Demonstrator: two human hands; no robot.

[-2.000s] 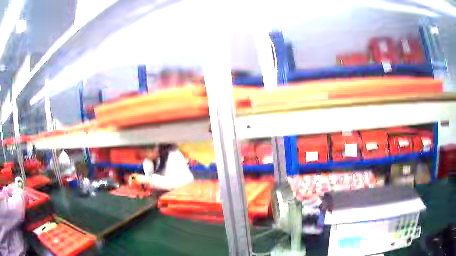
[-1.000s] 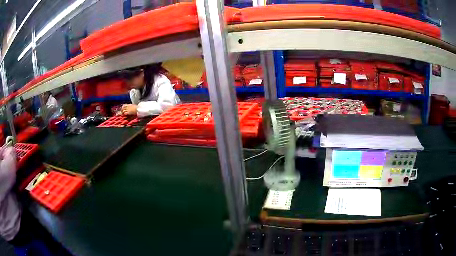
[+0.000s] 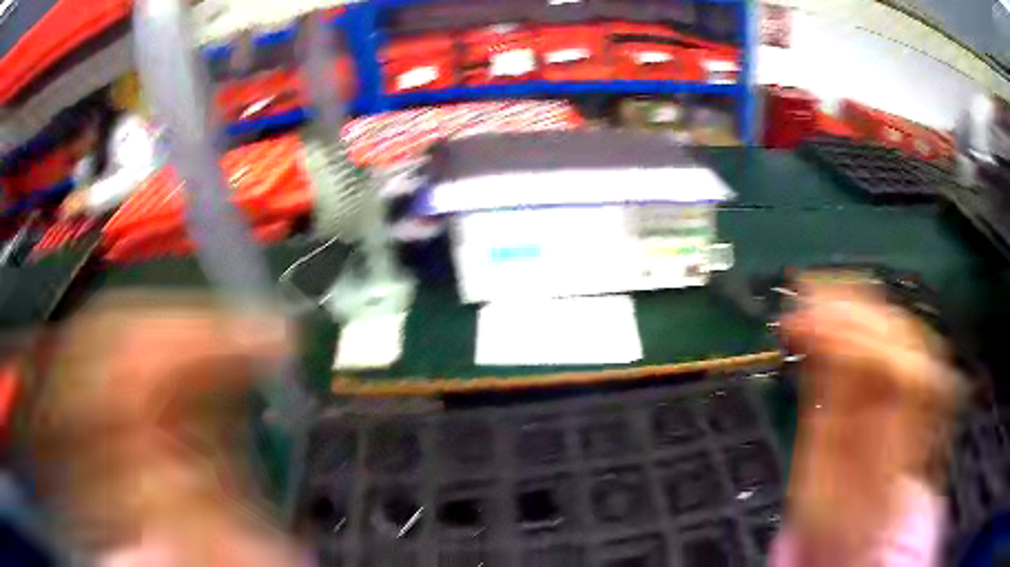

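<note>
The dark foam tray point(image 3: 576, 465) with its grid of square pockets lies at the bottom centre, cut off by the lower edge. Some pockets look darker than others; blur hides what they hold. My left hand point(image 3: 155, 410) is large and strongly blurred at the lower left, beside the tray's left side. My right hand point(image 3: 858, 343) is blurred at the right, raised near the tray's upper right corner, fingers curled near a dark object. I cannot tell whether either hand holds anything.
Behind the tray stand a white test box point(image 3: 581, 253) with a dark flat cover, a white paper sheet point(image 3: 559, 330), a pale green fan point(image 3: 371, 260) and a metal upright point(image 3: 194, 144). Orange-red trays point(image 3: 266, 183) are at back left. A black gridded tray point(image 3: 875, 168) is at back right.
Both my hands have come into view. The view has turned right and down, so the test box and fan appear further left and more of the foam tray shows.
</note>
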